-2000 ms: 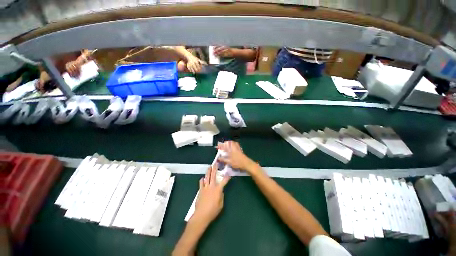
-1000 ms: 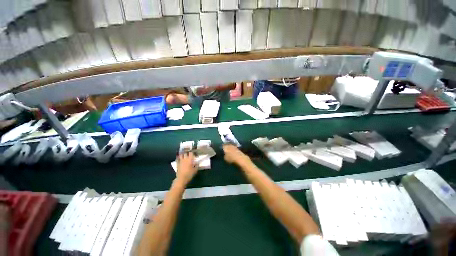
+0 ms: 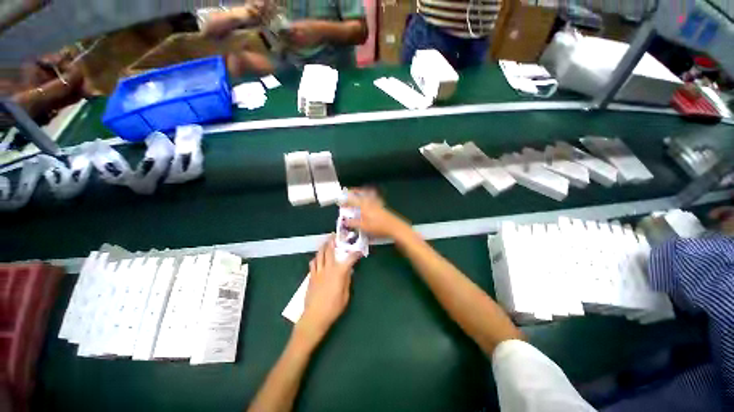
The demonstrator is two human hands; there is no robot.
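Note:
My left hand (image 3: 326, 286) holds a slim white retail carton (image 3: 298, 299) that slants across the near green bench by the pale rail. My right hand (image 3: 372, 216), slightly blurred, is at the upper end of the carton, on a bagged product (image 3: 352, 235) with a dark spot. The bag lies at the carton's upper end; whether part of it is inside is hidden by my fingers. Two white cartons (image 3: 312, 179) lie side by side on the middle belt just beyond my hands.
Carton rows stand at left (image 3: 157, 306) and right (image 3: 567, 269). Bagged products (image 3: 145, 165), slanted cartons (image 3: 523, 170), a blue bin (image 3: 171, 98) and a red tray (image 3: 24, 322) are around. A neighbour's striped sleeve (image 3: 696, 278) is at right; people work beyond.
My left hand has drawn a carton from the middle belt to the near bench. My right hand has brought the bagged product to it. The view has tilted down; a striped sleeve has entered at right.

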